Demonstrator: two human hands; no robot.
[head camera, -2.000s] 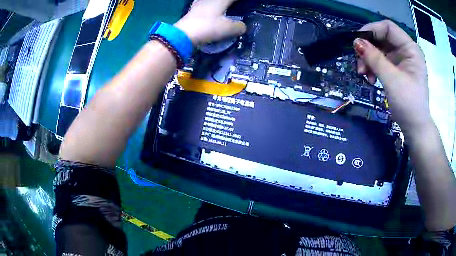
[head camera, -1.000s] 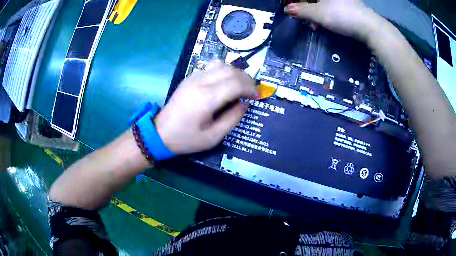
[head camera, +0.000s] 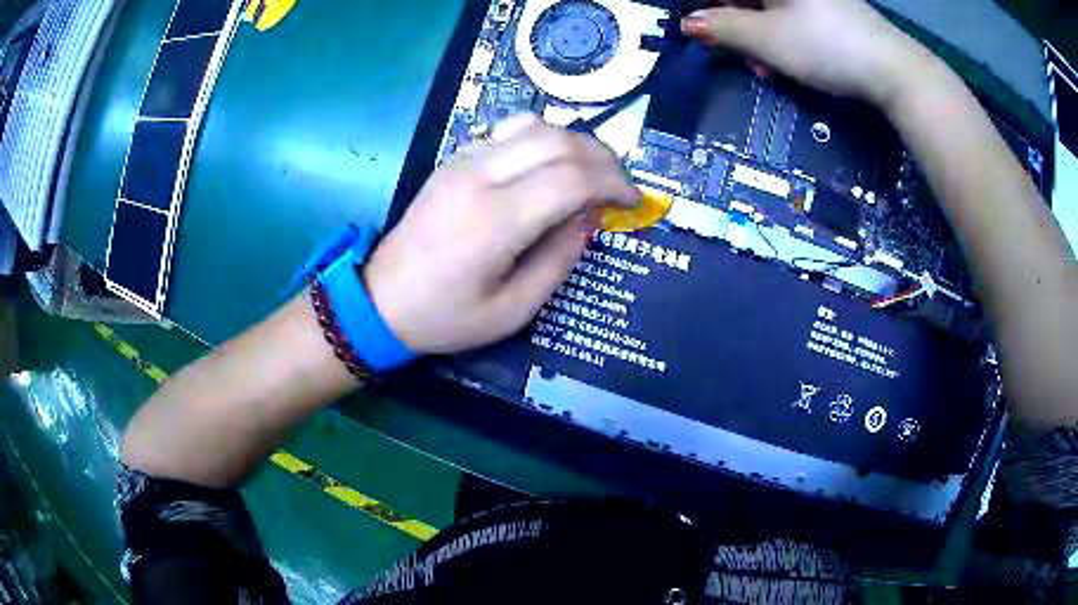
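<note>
An open laptop base lies in front of me, with a wide black battery pack (head camera: 709, 325) along its near side and the mainboard (head camera: 816, 177) behind it. My left hand (head camera: 497, 236) is over the battery's left end, fingers closed on an orange-yellow strip (head camera: 642, 213) at the battery's upper edge; the hand hides the strip's left part. My right hand (head camera: 804, 41) is at the laptop's far side, its fingertips on a black insulating piece (head camera: 692, 89) lying over the board beside the silver fan (head camera: 579, 47).
A liner strip with black rectangles (head camera: 162, 154) lies on the green bench (head camera: 307, 130) at the left. Another orange-yellow piece (head camera: 272, 12) is at the top left. A white ribbed rack (head camera: 47, 130) stands at the far left.
My left hand has moved from the fan area down to the orange-yellow strip. My right hand has carried the black piece left onto the board near the fan. The view has shifted.
</note>
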